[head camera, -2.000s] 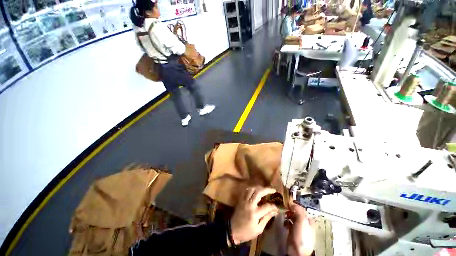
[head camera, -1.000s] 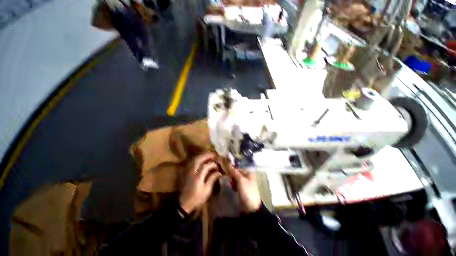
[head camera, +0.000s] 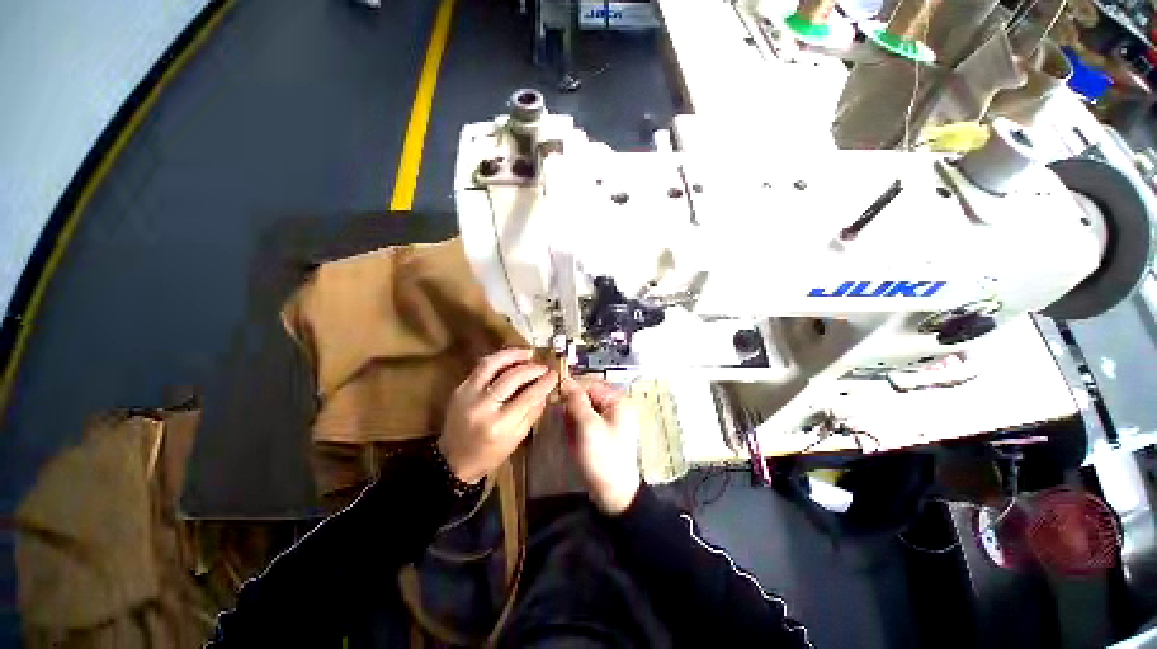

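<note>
A brown bag body (head camera: 381,336) lies on the dark side board, its right edge under the left end of the white JUKI sewing machine head (head camera: 761,235). The presser foot and needle (head camera: 560,342) are just in front of my fingertips. My left hand (head camera: 495,412) pinches the brown work at the foot. My right hand (head camera: 603,437) is beside it, thumb and fingers closed on the same edge. Narrow brown strips (head camera: 514,539) hang from under my left hand over my lap. The exact piece between the fingertips is partly hidden.
The dark side board (head camera: 248,444) is left of the machine. Stacked brown bags (head camera: 89,533) are lower left. The dark handwheel (head camera: 1104,238) is at the machine's right end. Thread cones on green bases (head camera: 903,32) stand behind. A red mesh round item (head camera: 1072,533) is lower right.
The view has swung down and right onto the machine, and the walking person has passed almost out of the picture. Both hands stay at the needle, now closer together.
</note>
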